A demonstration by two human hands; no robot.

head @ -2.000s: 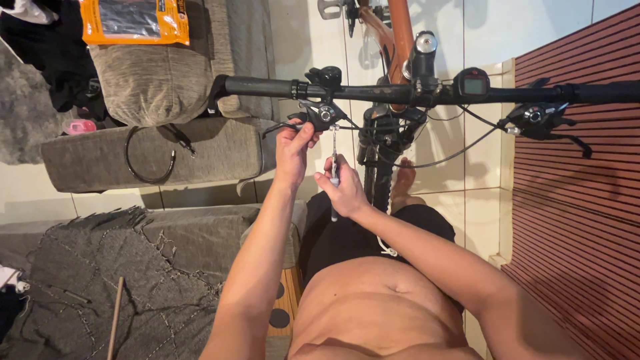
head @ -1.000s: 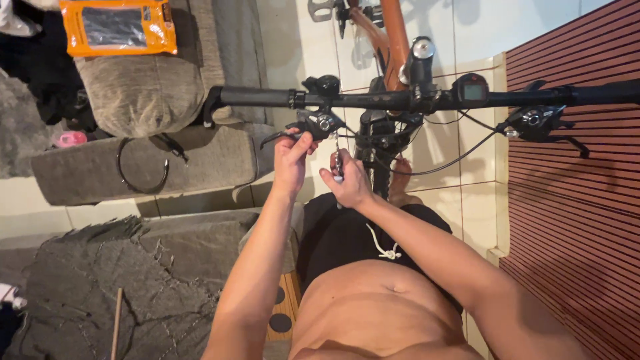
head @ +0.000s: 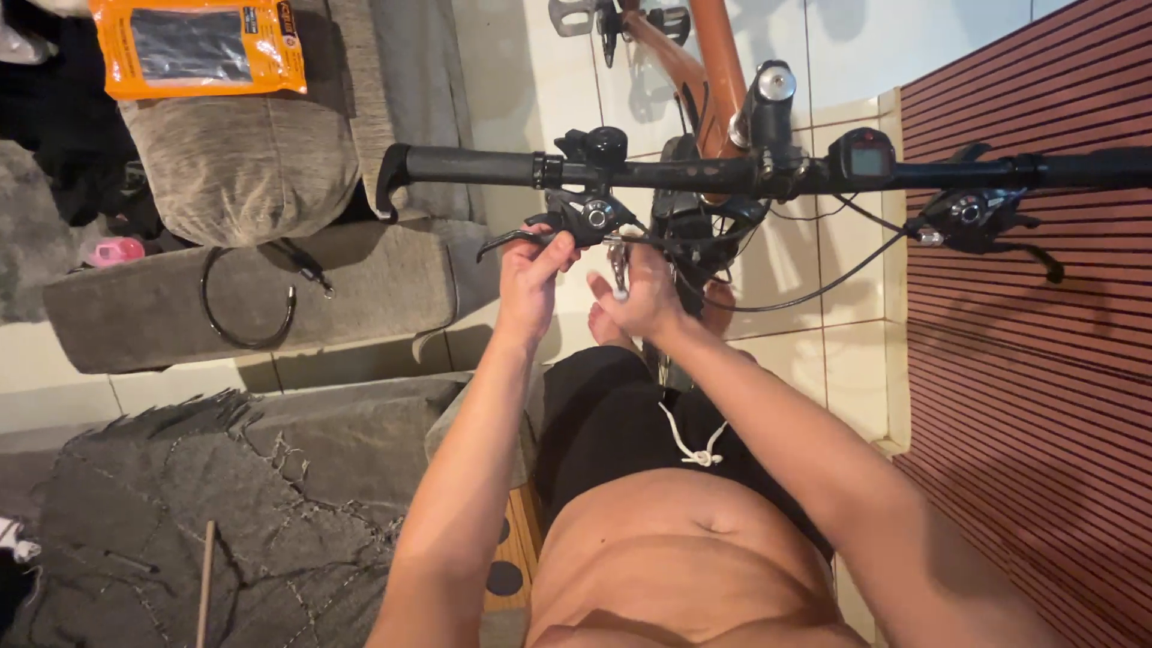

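A bicycle's black handlebar (head: 666, 173) crosses the view, joined to an orange frame (head: 718, 81). Below its left part sits a brake and shift lever unit (head: 589, 216). My left hand (head: 531, 279) grips this unit at its lever, thumb on top. Just to its right, my right hand (head: 643, 292) holds a small metal tool (head: 618, 267) upright by the cable end of the unit; the tool's kind cannot be told. Its fingers are partly hidden behind the cables. A second lever unit (head: 972, 211) and a small bike computer (head: 867, 160) are farther right on the bar.
A grey sofa (head: 261, 297) on the left carries a coiled black cable (head: 209, 310) and an orange package (head: 292, 54). A fringed grey blanket (head: 117, 504) with a wooden stick (head: 206, 585) lies nearer. A red slatted surface (head: 1035, 360) stands right; a bicycle pedal (head: 573, 16) is ahead.
My right hand has shifted slightly, its fingers now reaching farther up near the cable end of the lever unit. My left hand stays on that unit.
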